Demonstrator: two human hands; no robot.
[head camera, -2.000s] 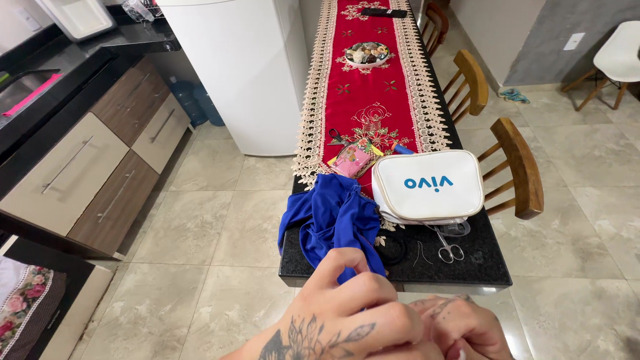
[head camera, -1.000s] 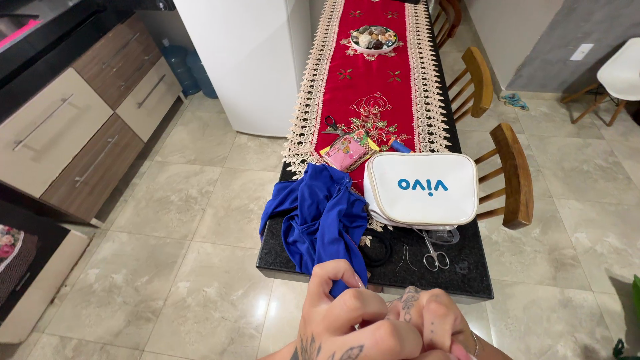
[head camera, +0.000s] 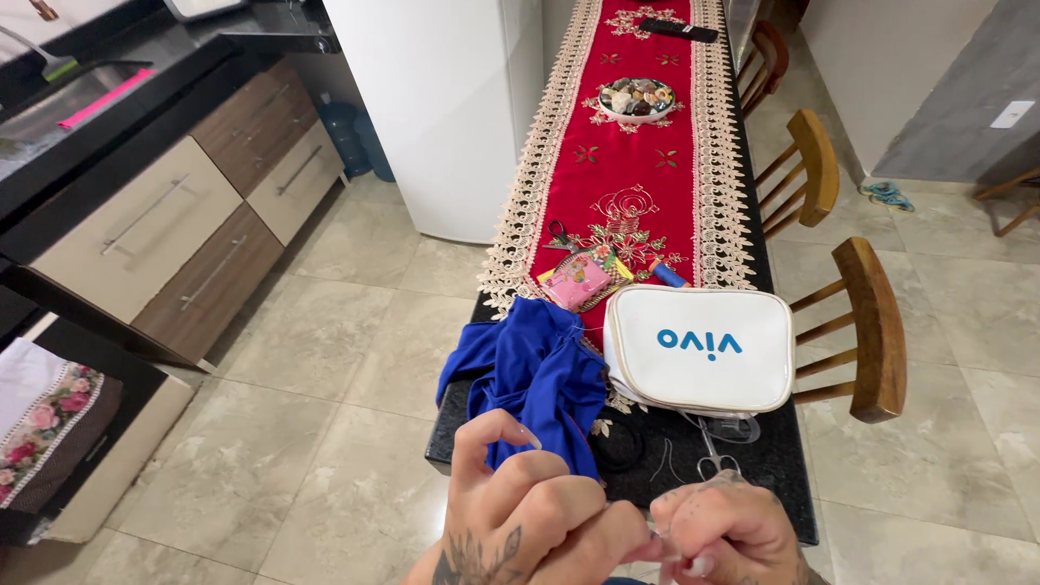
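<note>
My left hand (head camera: 532, 508) and my right hand (head camera: 731, 528) meet at the fingertips at the bottom of the view, pinching something too small to make out. Just beyond my left hand, a blue cloth (head camera: 528, 374) lies bunched on the table's near end. Right of it is a white zip case (head camera: 700, 349). Metal scissors (head camera: 715, 455) stick out from under the case, their handles beside my right hand. A black ring-shaped band (head camera: 621, 439) and a thin thread (head camera: 668, 461) lie between. Behind are a pink packet (head camera: 577, 280) and a blue thread spool (head camera: 669, 273).
A red lace-edged runner (head camera: 634, 179) covers the dark stone table. On it are a bowl of stones (head camera: 636, 99) and a black remote control (head camera: 678, 30). Wooden chairs (head camera: 877, 333) stand along the right side. A white appliance (head camera: 439, 114) and kitchen drawers (head camera: 154, 227) are at the left.
My hands stay together at the bottom of the view, and my left index finger is now more raised and bent. The things on the table have not plainly moved.
</note>
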